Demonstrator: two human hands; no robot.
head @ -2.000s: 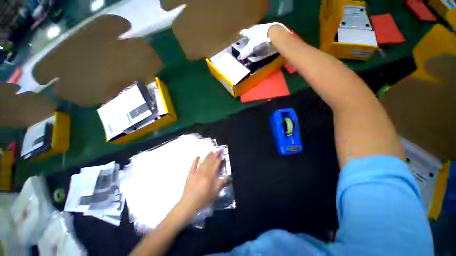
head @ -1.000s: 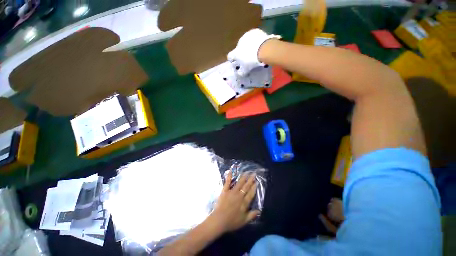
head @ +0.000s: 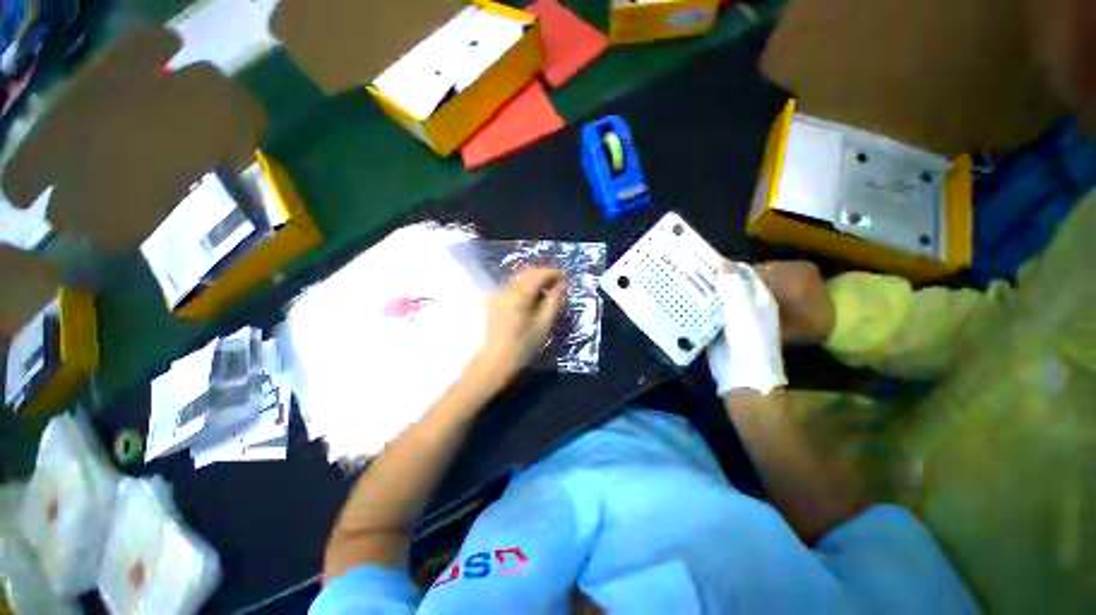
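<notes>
My gloved right hand [head: 745,330] holds a pale grey-white square electronic unit [head: 668,288] by its right edge. Vent holes and dark round feet show on its upper face. My bare left hand [head: 526,315] is at a clear poly bag [head: 583,300] on the right side of the bright white stack of poly bags [head: 385,348]. Its fingers are bent at the film; whether they pinch it is too blurred to tell. The unit is right of the bag, apart from it.
A blue tape dispenser [head: 614,166] stands behind the unit. Yellow cartons [head: 463,78] sit on the green conveyor [head: 349,156]. Another carton [head: 859,198] is at the right, beside a person in yellow sleeves [head: 895,312]. Leaflets [head: 222,396] and puffy white packs [head: 150,553] lie left.
My right hand has come back from the conveyor carton with the unit, now near the bag. My left hand has lifted from flat to bent fingers. The view has turned, showing the person at right.
</notes>
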